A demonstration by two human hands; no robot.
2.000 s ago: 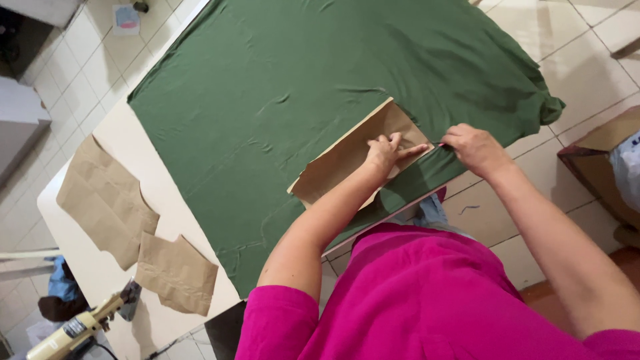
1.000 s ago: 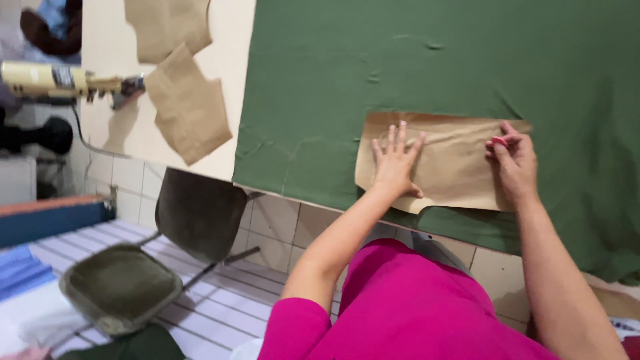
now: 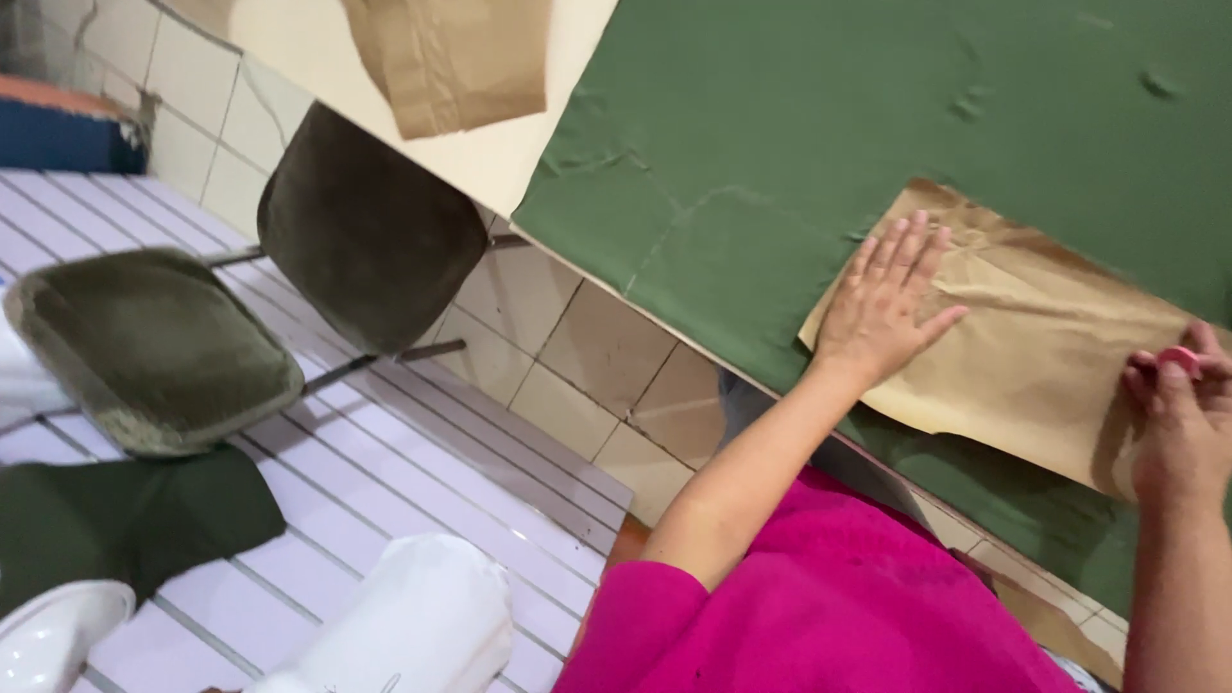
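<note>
A brown paper pattern piece [image 3: 1020, 356] lies on green fabric [image 3: 770, 173] spread over the table, near its front edge. My left hand [image 3: 885, 303] rests flat on the left end of the paper, fingers spread. At the paper's right end, my right hand [image 3: 1184, 414] pinches a small pink-red object [image 3: 1178, 362] between thumb and fingers; it may be tailor's chalk. Another brown paper piece [image 3: 462, 63] lies on the bare pale part of the table, left of the fabric.
A chair with a dark padded seat [image 3: 154, 346] and backrest [image 3: 371, 226] stands left of the table. Beside it is a striped surface [image 3: 404, 462] bearing dark green cloth [image 3: 144, 510], a white bundle [image 3: 423, 616] and a white glossy object [image 3: 63, 630]. Floor tiles [image 3: 577, 366] show between.
Two seconds ago the pattern paper was partly raised under my hands; now it lies flat, with my left hand spread on it. The view has swung left.
</note>
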